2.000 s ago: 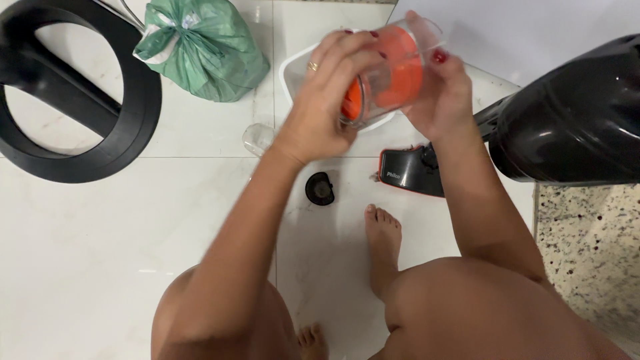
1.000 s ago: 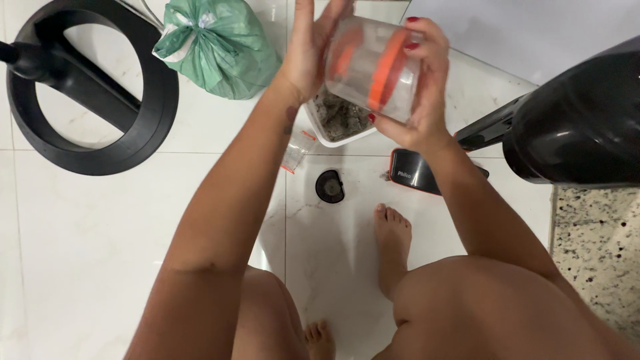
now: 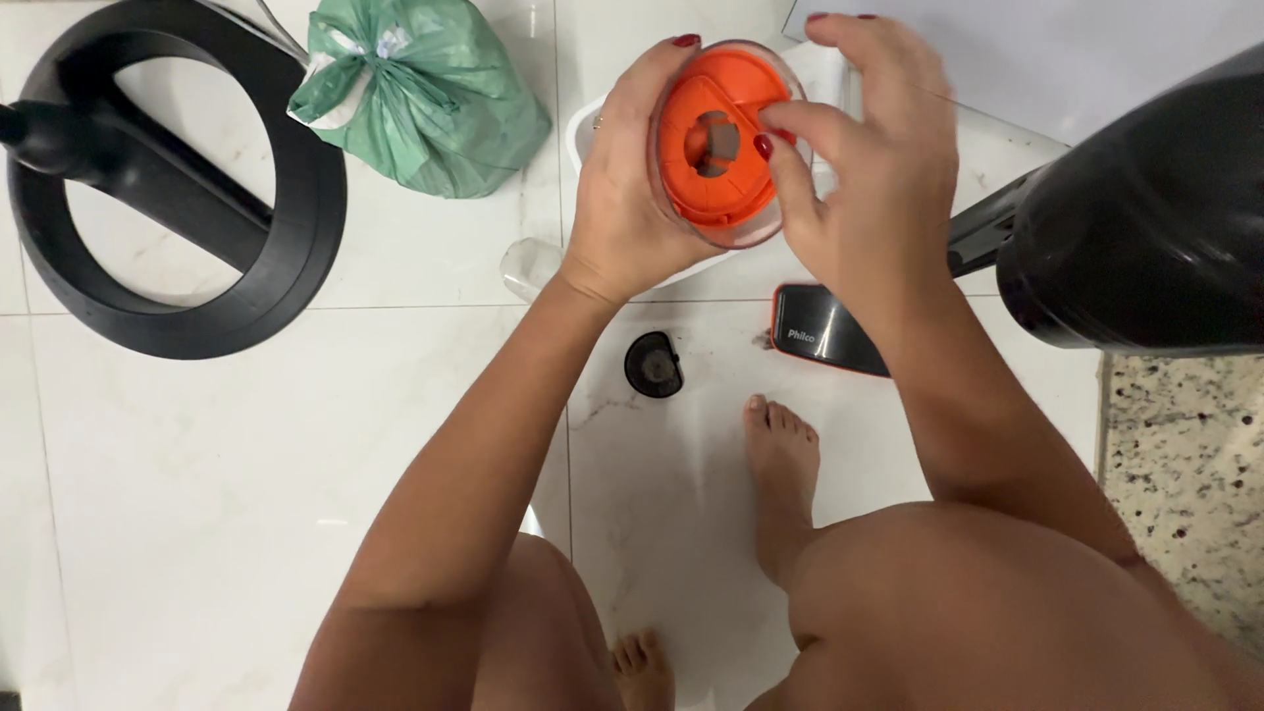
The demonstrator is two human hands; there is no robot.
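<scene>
My left hand [image 3: 632, 183] is wrapped around the side of a clear plastic vacuum dust cup [image 3: 755, 229], whose open end faces me. An orange plastic insert [image 3: 726, 89] with a round central hole sits inside its rim. The thumb and forefinger of my right hand [image 3: 849, 148] pinch at the right edge of the insert; the other fingers are raised. Beneath both hands, a white plastic container [image 3: 583, 128] is mostly hidden. A small black filter cap [image 3: 653, 365] lies on the tiles below, and a clear plastic piece [image 3: 528, 267] rests left of my left wrist.
A tied green plastic bag [image 3: 444, 109] stands upper left beside a black ring-shaped base [image 3: 306, 217]. At right are a Philco vacuum floor head [image 3: 829, 326], a glossy black bin-like body [image 3: 1145, 207] and a speckled stone surface [image 3: 1185, 444]. My bare foot [image 3: 780, 464] is below the floor head.
The dust cup has turned from sideways so that its open end and orange insert face me. My right hand has moved from the cup's side to the insert's edge.
</scene>
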